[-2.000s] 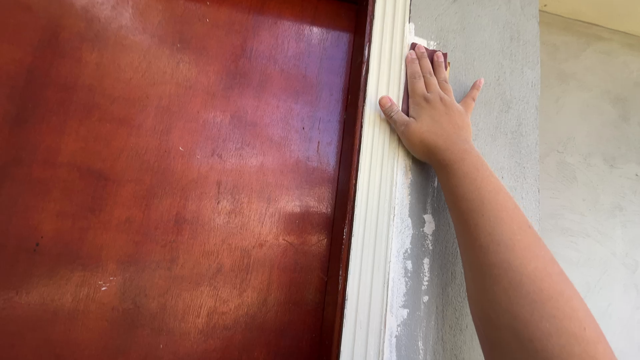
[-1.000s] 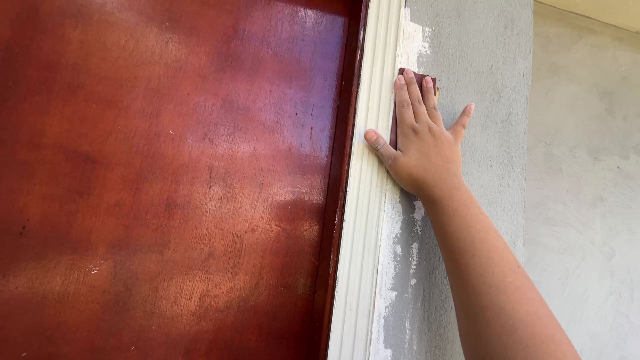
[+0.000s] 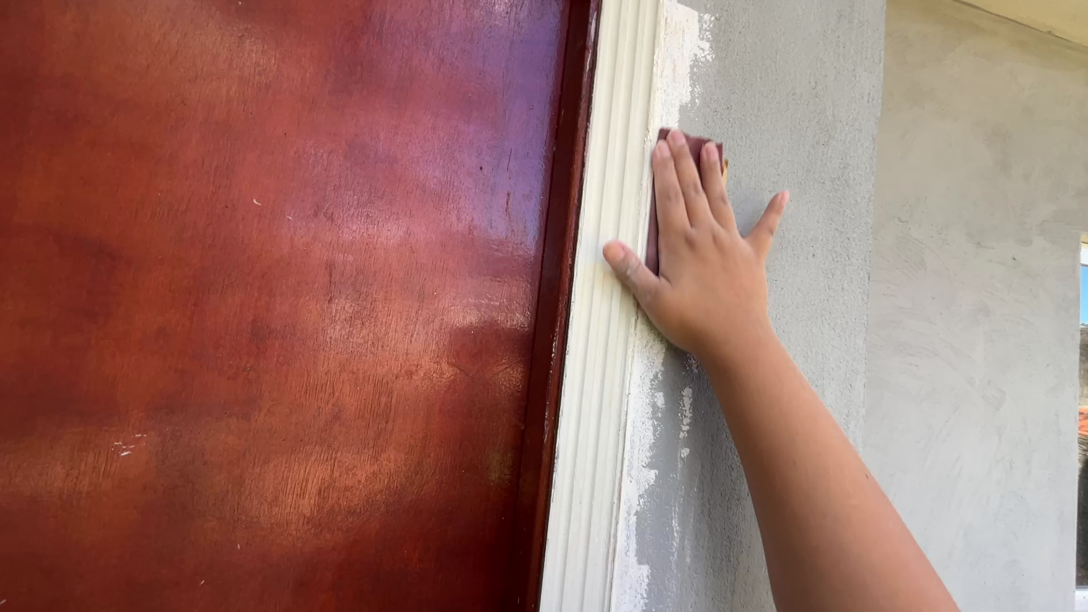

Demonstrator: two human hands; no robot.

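Observation:
My right hand lies flat on the grey wall, fingers pointing up and spread, thumb over the white fluted door trim. Under its fingers it presses a piece of maroon sandpaper against the wall, right beside the trim. Only the sandpaper's top and left edges show, with a bit of yellowish edge on the right. Rough white filler or paint runs along the seam above the hand, and more white patches continue below the wrist. My left hand is out of view.
A glossy red-brown wooden door panel fills the left side, bordered by a dark red frame. Grey rendered wall meets a lighter wall section on the right. An opening shows at the far right edge.
My right hand has slid down the wall along the trim with the sandpaper beneath it, leaving more of the white patch above it uncovered. The view has shifted somewhat.

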